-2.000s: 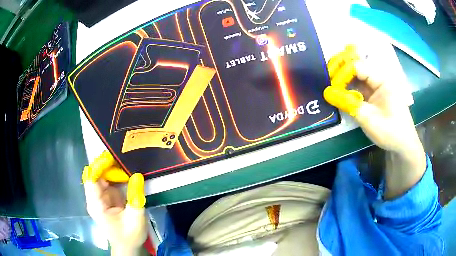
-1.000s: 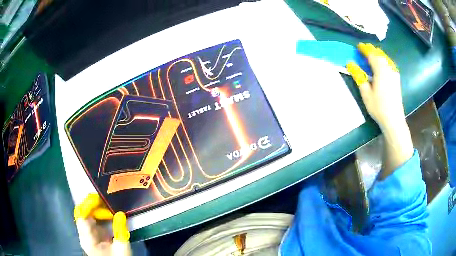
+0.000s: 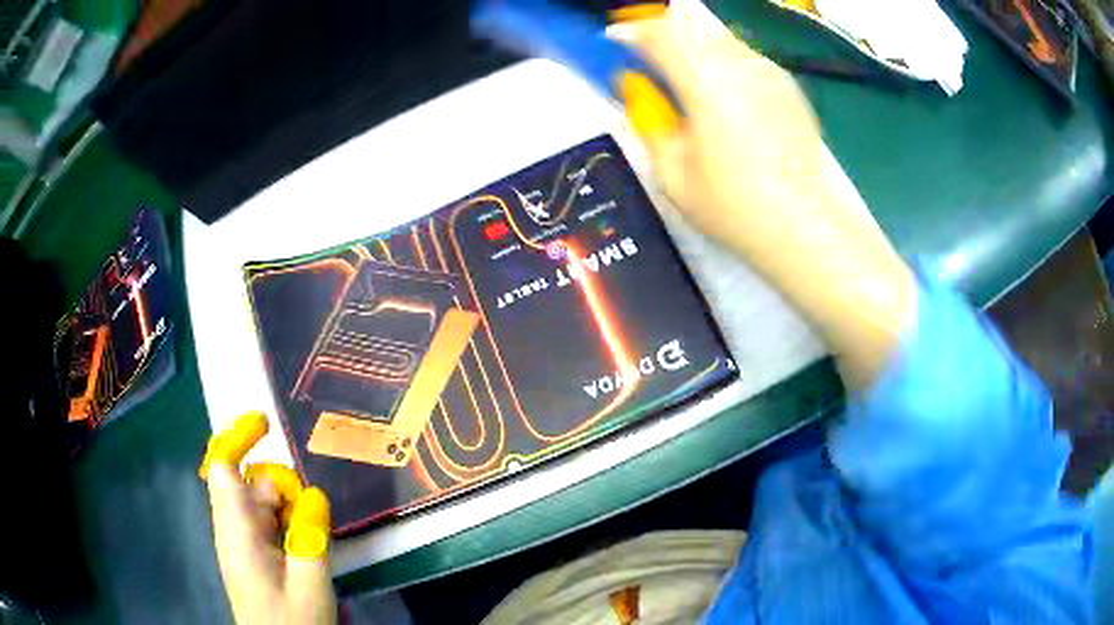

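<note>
The tablet with its printed film (image 3: 489, 330), black with orange glowing lines and upside-down "SMART TABLET" text, lies flat on the white work mat (image 3: 220, 354). My left hand (image 3: 269, 513), with yellow finger cots, is at its near left corner; its fingers are apart and hold nothing. My right hand (image 3: 709, 134) is raised above the tablet's far right corner and holds the blue squeegee (image 3: 562, 43), which is blurred. The squeegee's white edge cannot be made out.
A pile of printed films (image 3: 116, 330) lies left of the mat. The black foam tray (image 3: 305, 98) is behind it. A white cloth (image 3: 898, 43) and another black and orange printed piece (image 3: 1032, 43) lie at the far right. A brown carton shows at the right edge.
My right hand left the tablet's right edge, took hold of the squeegee on the right and carried it left, above the tablet's far edge. My left hand stayed by the near left corner.
</note>
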